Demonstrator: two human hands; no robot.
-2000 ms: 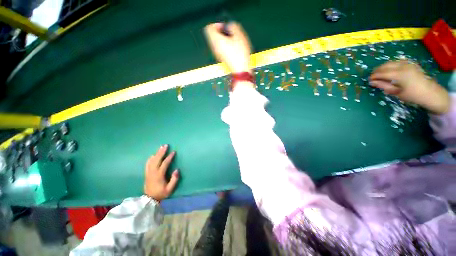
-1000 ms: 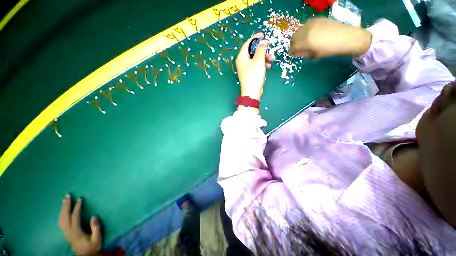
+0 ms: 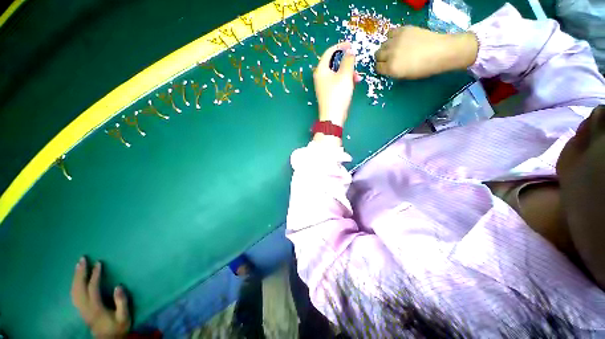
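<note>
My left hand (image 3: 99, 304) lies on the green bench top (image 3: 192, 192) at the bottom left, fingers apart and empty, its wrist cut off by the lower edge. My right hand is not in view. A neighbour's hand (image 3: 334, 89) in a pink sleeve holds a small round dark unit (image 3: 337, 61) upright. The neighbour's other hand (image 3: 414, 53) is closed over a loose pile of small white parts (image 3: 373, 86); what its fingertips hold is hidden.
Small brown-yellow wire leads (image 3: 169, 99) with white ends lie in rows beside the yellow strip (image 3: 126, 104). The neighbour (image 3: 424, 198) sits close at the right. A clear plastic bag (image 3: 451, 16) and a red container (image 3: 416, 2) lie beyond the pile.
The view has swung right, and my left hand shows lower left. The neighbour's near hand has come from beyond the yellow strip to the white pile and now holds the dark unit.
</note>
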